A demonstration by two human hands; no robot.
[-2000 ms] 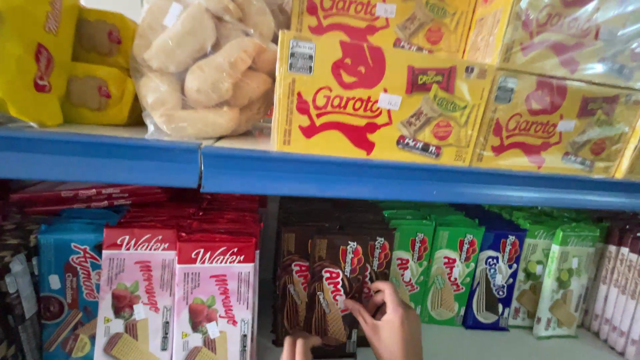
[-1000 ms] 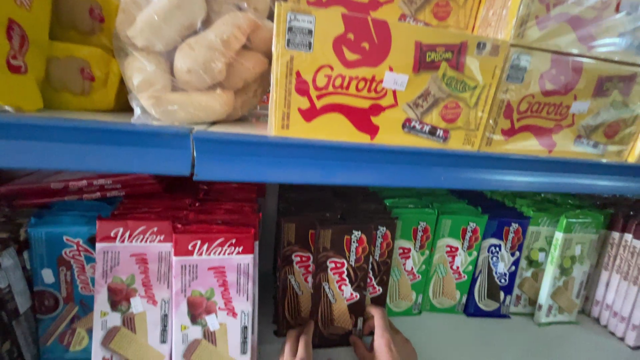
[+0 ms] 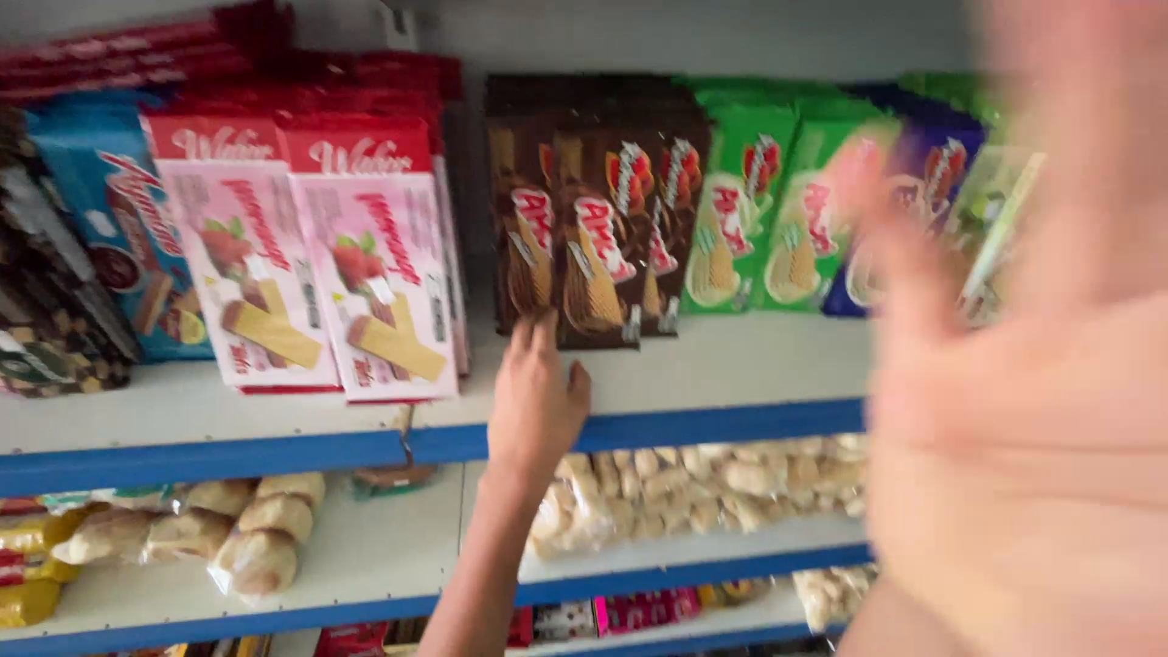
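Brown wafer packs [image 3: 598, 246] stand in a stack on the shelf, the front ones overlapping. My left hand [image 3: 538, 392] reaches up from below, its fingertips at the bottom edge of the left brown pack; whether it grips the pack cannot be told. Very near the camera, my right hand [image 3: 1022, 392] is raised, blurred and large, with its fingers apart and nothing seen in it. It covers part of the green wafer packs [image 3: 730, 210] and the blue wafer pack [image 3: 931, 182].
Pink and red strawberry wafer packs [image 3: 379, 265] and a light-blue pack [image 3: 137, 237] stand to the left. The shelf has a blue front edge [image 3: 657, 424]. Below lie bagged bread rolls [image 3: 260, 538] and bags of pale snacks [image 3: 675, 493].
My right hand has left the brown packs and come up close to the camera at the right. My left hand remains at their lower edge. The view has tilted down, showing lower shelves.
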